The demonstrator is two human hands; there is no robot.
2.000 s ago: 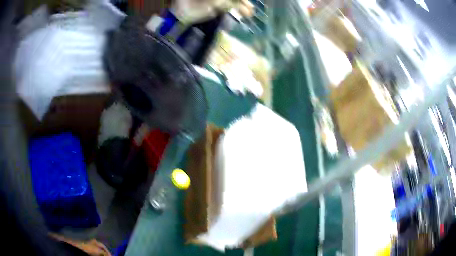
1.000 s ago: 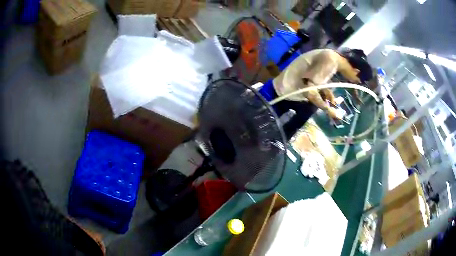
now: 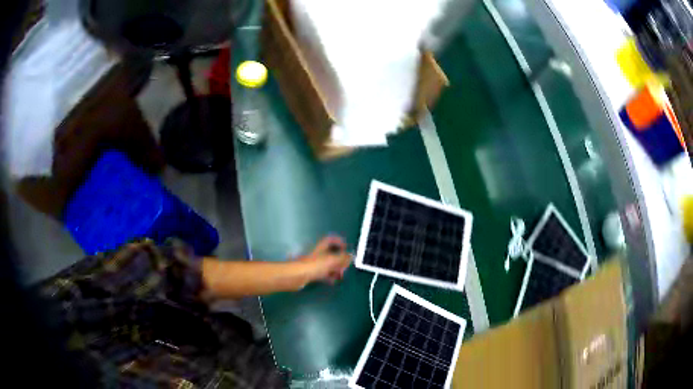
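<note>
A white-framed dark solar panel (image 3: pixel 414 237) lies on the green bench (image 3: pixel 292 197). A second panel (image 3: pixel 414 342) lies below it, cut off by the bottom edge. A thin white cable (image 3: pixel 372 298) curves between them. My left hand (image 3: pixel 332 260) reaches in from the lower left, just beside the first panel's left edge. It is blurred; whether its fingers grip anything cannot be told. My right hand is out of the picture. More dark panel surface (image 3: pixel 558 247) with a bundled white cable (image 3: pixel 517 241) lies at the right, partly hidden by a brown flat carton (image 3: pixel 524 353).
An open carton (image 3: pixel 319 114) with a white foam stack (image 3: pixel 372 61) stands at the top. Beside it stands a yellow-capped bottle (image 3: pixel 251 114). A blue stool (image 3: pixel 125 201) and dark fan (image 3: pixel 190 125) are left. An orange-and-blue tool (image 3: pixel 650 118) lies on the white shelf.
The view has swung down from the fan and the other person to the bench. The panels, the flat carton and my left forearm have come into view. The foam carton now sits at the top.
</note>
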